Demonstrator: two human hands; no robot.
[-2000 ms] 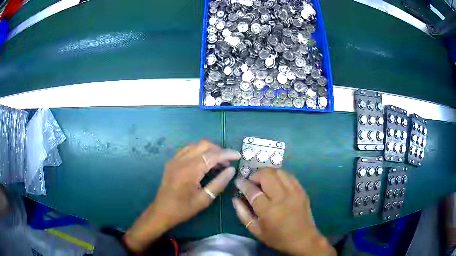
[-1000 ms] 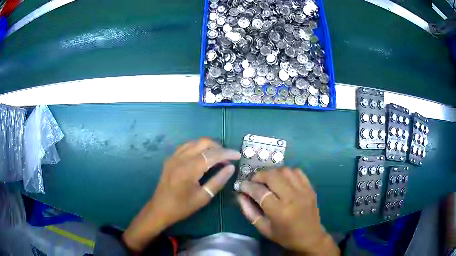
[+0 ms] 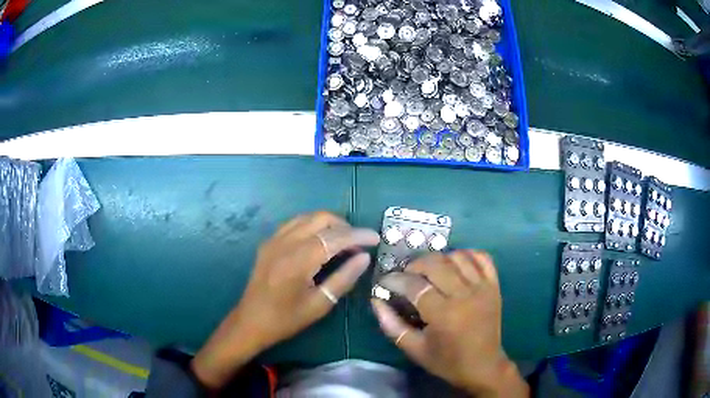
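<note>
A grey fixture plate [image 3: 402, 255] lies on the green bench in front of me, with three bright round metal parts in its top row. Its lower part is hidden under my right hand. My left hand [image 3: 302, 272] is at the plate's left edge, fingertips close to it, thumb and fingers apart, with nothing seen in it. My right hand [image 3: 448, 311] is over the plate's lower part. Its thumb and fingertips are at a shiny round metal part [image 3: 381, 293] near the plate's lower left. A blue parts tray [image 3: 420, 164] full of loose silver parts stands beyond the plate.
Several loaded fixture plates [image 3: 578, 289] lie in two rows at the right. Clear plastic bags [image 3: 62, 221] lie at the left edge. A white strip [image 3: 195, 134] runs across the green bench behind the plate. Blue and yellow items show below the bench at lower left.
My right hand has shifted slightly right and its fingers have opened a little, showing the shiny part at the lower left. My left hand stays at the plate's left edge. The whole view has shifted slightly.
</note>
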